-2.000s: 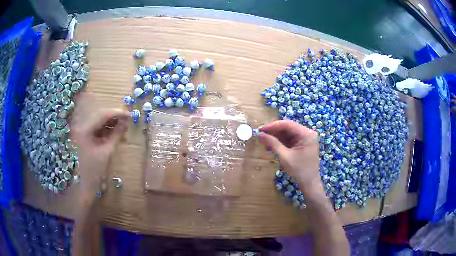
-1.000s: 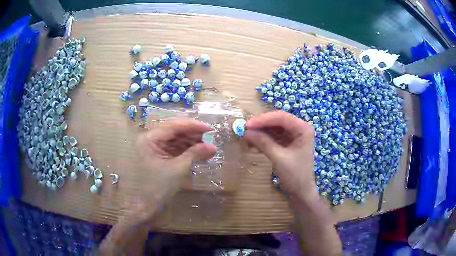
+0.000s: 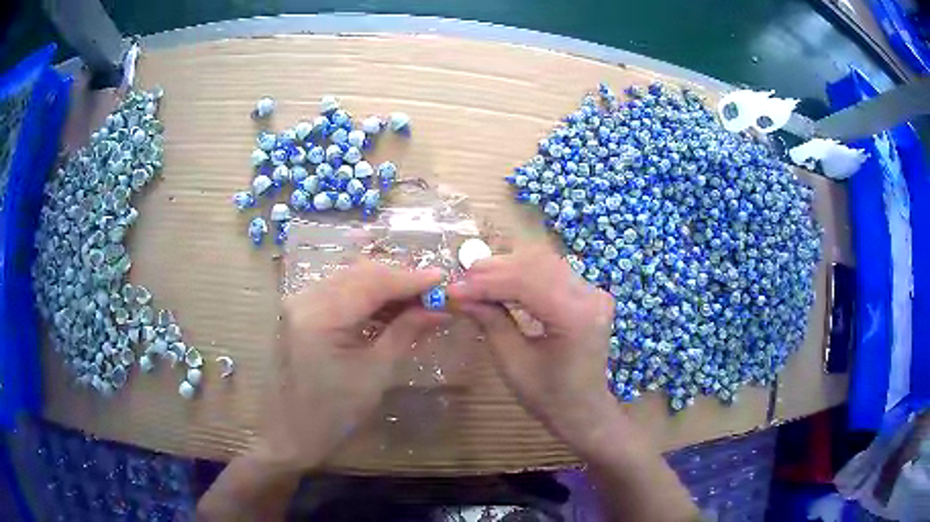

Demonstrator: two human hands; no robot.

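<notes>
My left hand (image 3: pixel 357 342) and my right hand (image 3: pixel 546 336) meet over the film-covered work pad (image 3: pixel 352 245). Their fingertips pinch a small blue-and-white ball piece (image 3: pixel 435 298) between them. Any cap on it is hidden by the fingers. A flat white disc (image 3: pixel 474 254) lies at the pad's upper right corner, just above my right fingers. A group of assembled pieces (image 3: pixel 324 163) with pale caps lies above the pad. A large heap of ball pieces (image 3: pixel 693 235) is at the right. A heap of grey-green hollow caps (image 3: pixel 92 245) is at the left.
A tan cardboard sheet (image 3: pixel 459 82) covers the table. Blue bins stand at the left edge (image 3: pixel 31 235) and right edge (image 3: pixel 897 296). White moulded parts (image 3: pixel 757 110) lie at the upper right. A dark flat object (image 3: pixel 839 318) lies near the right edge.
My left hand has come from near the cap heap to the pad, showing a pale cap on the way. My right hand has brought the ball piece left from the disc. The fingertips now meet.
</notes>
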